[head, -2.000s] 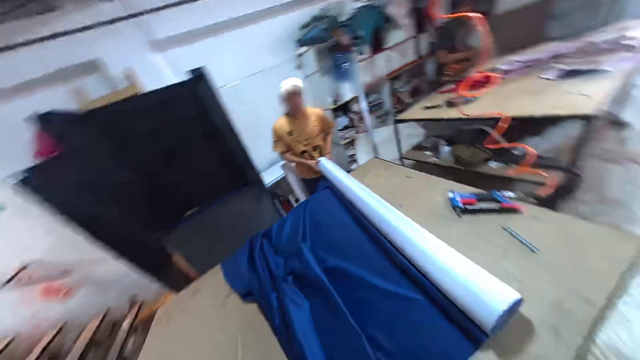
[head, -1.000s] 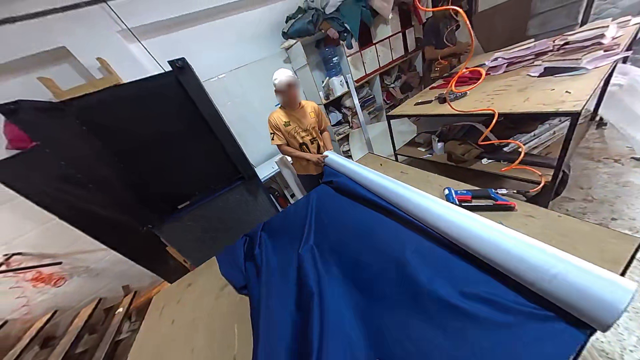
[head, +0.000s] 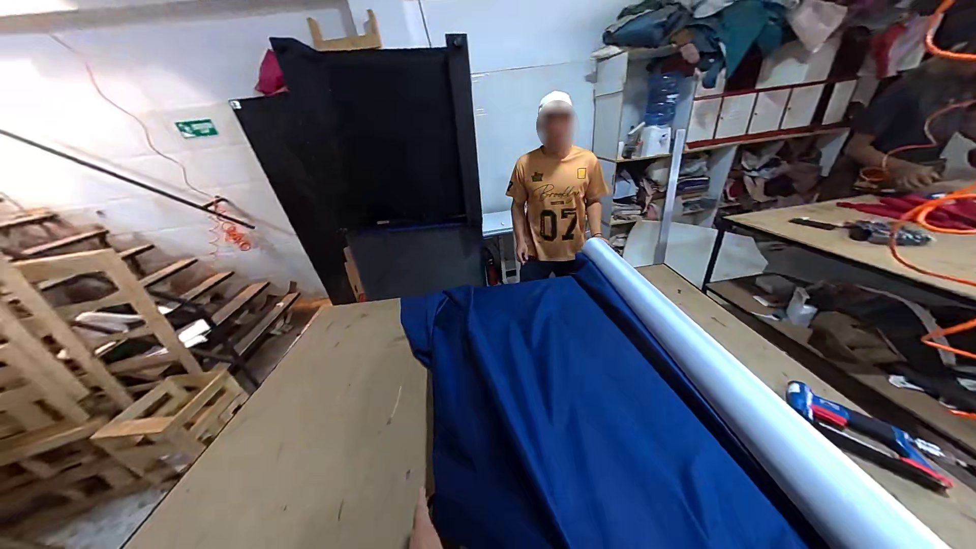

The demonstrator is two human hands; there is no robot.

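Note:
Blue fabric [head: 564, 396] lies in folds over a wooden worktable [head: 335, 366]. Along its right side runs a long roll with a pale, smooth surface [head: 732, 381], its near end cut off by the lower right frame edge. Part of my left hand [head: 424, 526] shows at the bottom edge, beside the fabric's left border; whether it touches the cloth cannot be told. My right hand is out of view. A blue and red pneumatic staple gun [head: 862, 427] rests on the table to the right of the roll.
Facing me at the table's far end, a person in a yellow shirt [head: 560, 198] has one hand near the roll's far end. Wooden frames [head: 160, 404] and stairs are at left. A second table [head: 839, 225] with an orange air hose [head: 915, 259] stands right, another person beyond it.
The view has swung left, bringing in the stairs and wooden frames. A part of my left hand now shows at the bottom. The person's near-side arm has lowered from the roll to their side.

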